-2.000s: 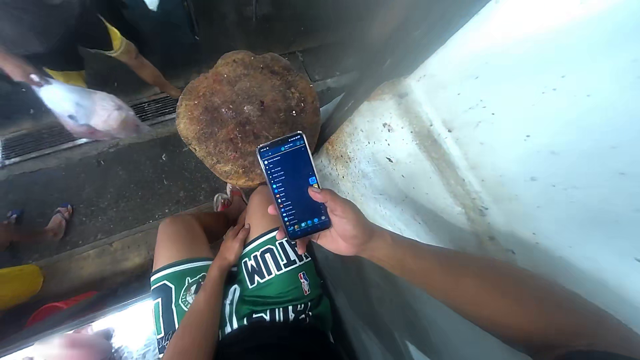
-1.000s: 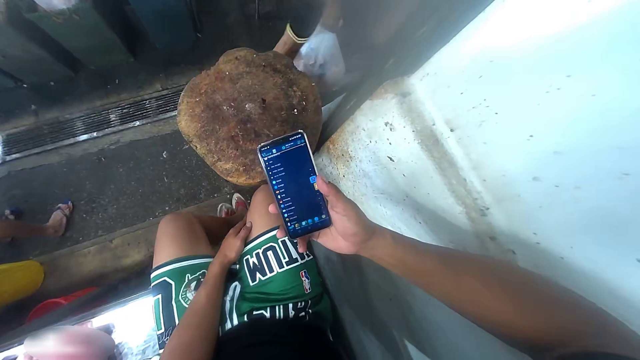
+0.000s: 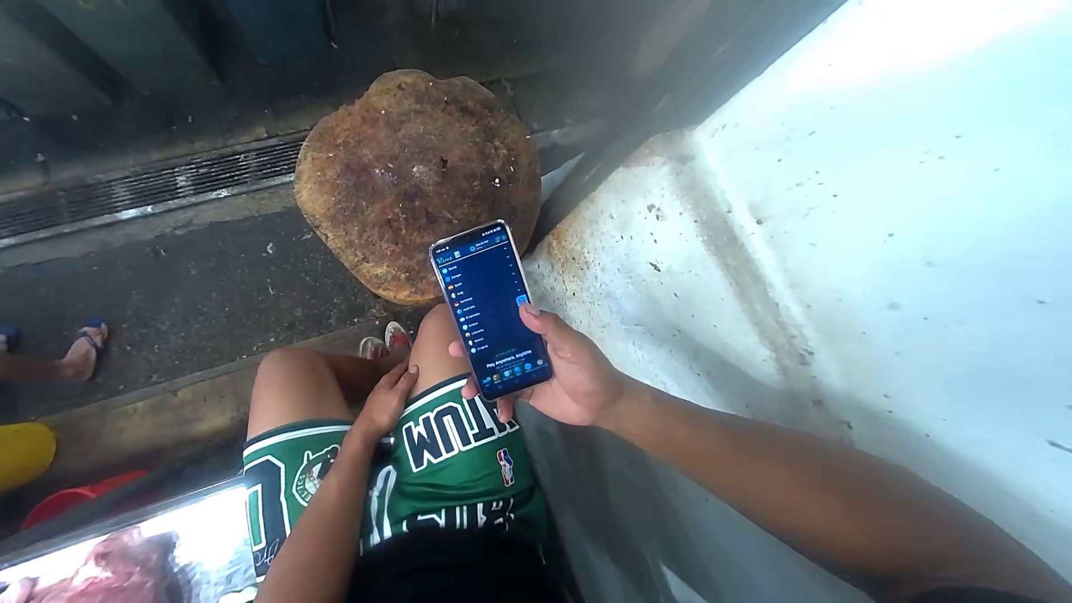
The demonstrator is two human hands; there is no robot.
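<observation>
My right hand [image 3: 578,368] grips a smartphone [image 3: 490,310] upright, screen facing me. Its thumb rests at the screen's right edge, and fingertips show along the left side. The screen shows a dark blue list with small round icons. My left hand [image 3: 389,398] lies on my bare thigh, just above the hem of my green shorts [image 3: 452,435]; whether it holds anything cannot be told. Beyond the phone stands a round, stained wooden chopping block [image 3: 419,176], partly covered by the phone's top.
A speckled white wall [image 3: 754,251] rises at the right. Raw meat [image 3: 117,565] lies on a shiny surface at lower left, near a red basin [image 3: 79,494] and a yellow object [image 3: 25,455]. A person's sandalled foot [image 3: 84,352] and a floor grate [image 3: 167,184] are left.
The person's arm and the plastic bag seen beyond the block have gone from view. My right hand keeps hold of the phone, and my left hand stays on my thigh.
</observation>
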